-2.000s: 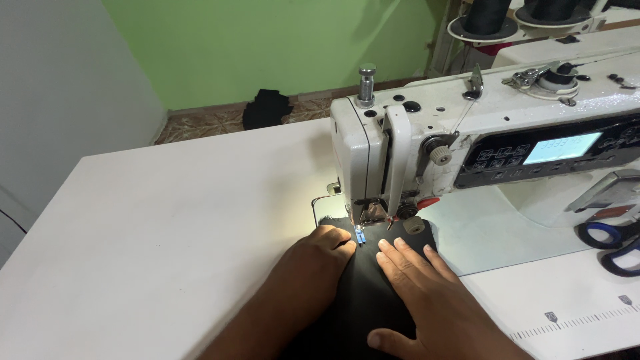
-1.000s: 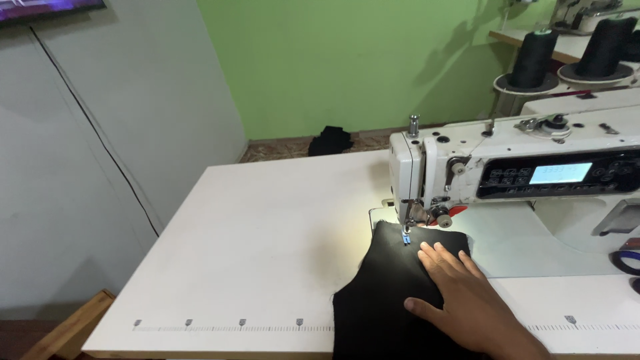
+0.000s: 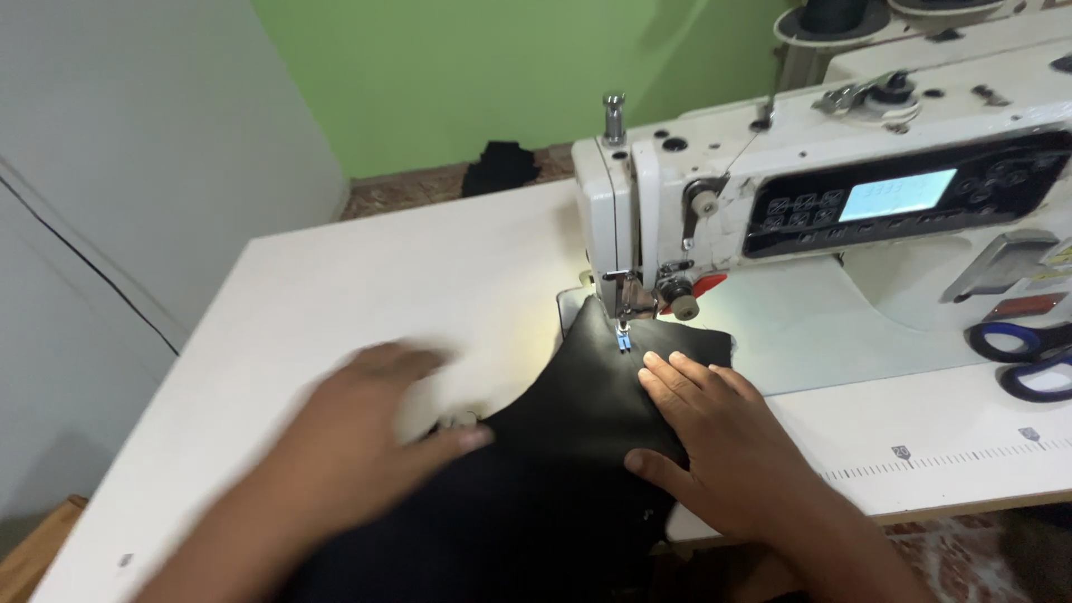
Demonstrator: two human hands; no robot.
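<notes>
Black fabric (image 3: pixel 578 427) lies under the blue presser foot (image 3: pixel 623 338) of a white sewing machine (image 3: pixel 670 201) and hangs down toward my body. My right hand (image 3: pixel 712 435) rests on the fabric just right of and below the foot, palm down, fingers slightly spread. Blurred by motion, my left hand (image 3: pixel 360 435) is at the fabric's left edge with thumb and fingers apart; whether the thumb touches the cloth cannot be told. The machine's lamp lights the needle area.
Blue-and-black scissors (image 3: pixel 1017 347) lie at the right on the white table (image 3: pixel 352 293), beyond a printed ruler scale. A lit display panel (image 3: pixel 896 197) is on the machine. Dark cloth (image 3: pixel 501 167) lies beyond the back table edge. Thread cones stand at upper right.
My left hand, beside the presser foot two seconds ago and out of view one second ago, is back at the fabric's left side. My right hand stays on the fabric. The view has shifted.
</notes>
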